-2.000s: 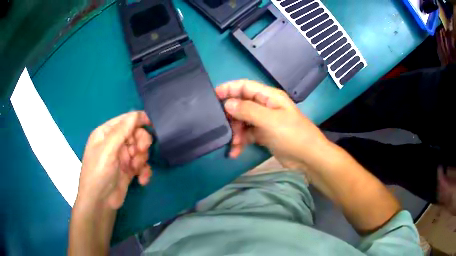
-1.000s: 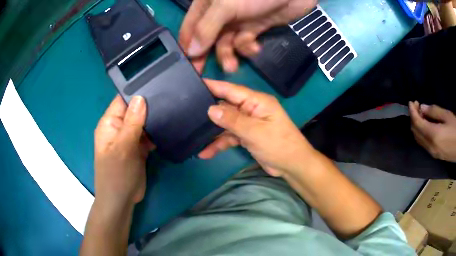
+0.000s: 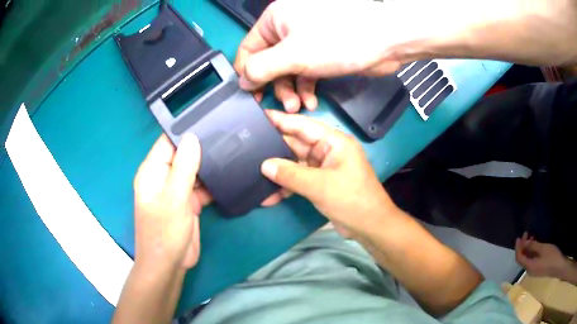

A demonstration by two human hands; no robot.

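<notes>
A black folding charging stand (image 3: 237, 149) lies tilted in front of me, its base plate nearest and its upper panel (image 3: 167, 54) at the far left end. Faint grey print shows on the base plate. My left hand (image 3: 174, 196) holds its left edge with the thumb on top. My right hand (image 3: 322, 164) holds its right edge, thumb on the face. A dark round-ended strip (image 3: 205, 109) lies beside the rectangular opening. Another person's hand (image 3: 285, 57) reaches in from the right and touches the stand's right edge near the opening.
A second black stand (image 3: 367, 104) lies to the right, partly under the other person's arm. A liner sheet with black strips (image 3: 430, 88) is beyond it. A long blank white strip (image 3: 63, 209) curves at left. Cardboard boxes (image 3: 550, 294) and another hand (image 3: 543, 256) are at lower right.
Two seconds ago the stand showed no print and no other hand was near it. The other person's hand has come in. In the last second the stand has shifted slightly right and down.
</notes>
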